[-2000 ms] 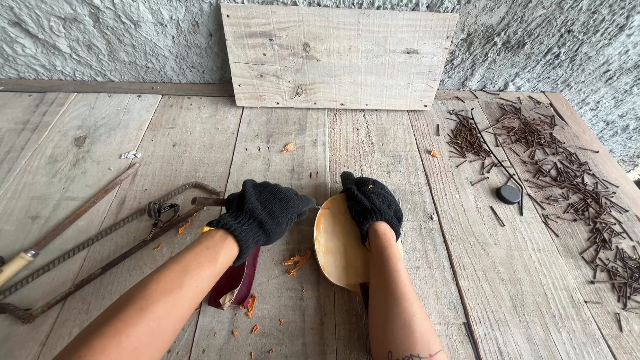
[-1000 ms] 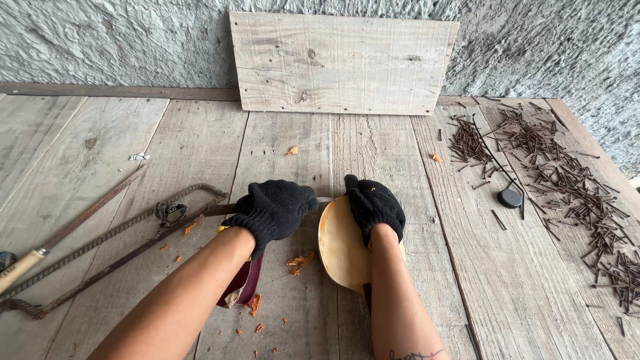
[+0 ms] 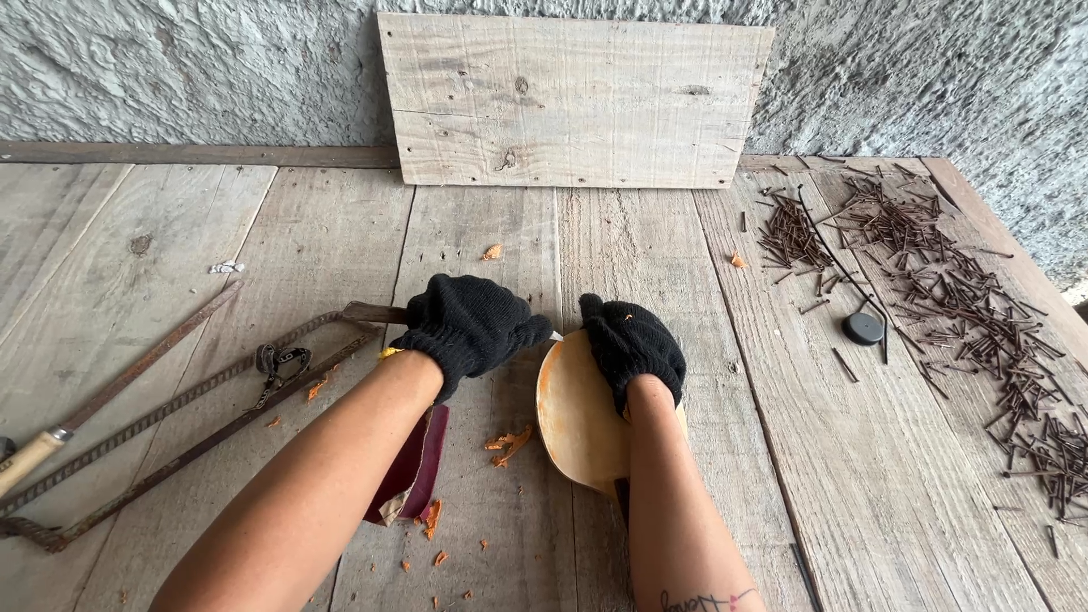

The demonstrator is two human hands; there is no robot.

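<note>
My left hand (image 3: 473,327), in a black knit glove, is closed around a knife (image 3: 374,313). The dark handle sticks out to the left, and a short bit of pale blade shows by the thumb, close to the paddle's upper left edge. My right hand (image 3: 636,344), gloved the same, grips the top and right side of a wooden table tennis paddle blade (image 3: 578,433). Orange residue lines the paddle's left edge, and its handle is mostly hidden under my forearm. A piece of dark red sheet (image 3: 425,463) lies curled beneath my left forearm.
A rusty hacksaw-like metal frame (image 3: 212,433) and a rusty file (image 3: 144,365) with a wooden handle lie left. Rusty nails (image 3: 960,280) and a round black object (image 3: 863,328) lie right. Orange scraps (image 3: 508,444) dot the planks. A board (image 3: 578,102) leans on the wall.
My left hand with the knife shifts a little about the paddle's upper left edge. My right hand stays on the paddle, which keeps its place on the planks.
</note>
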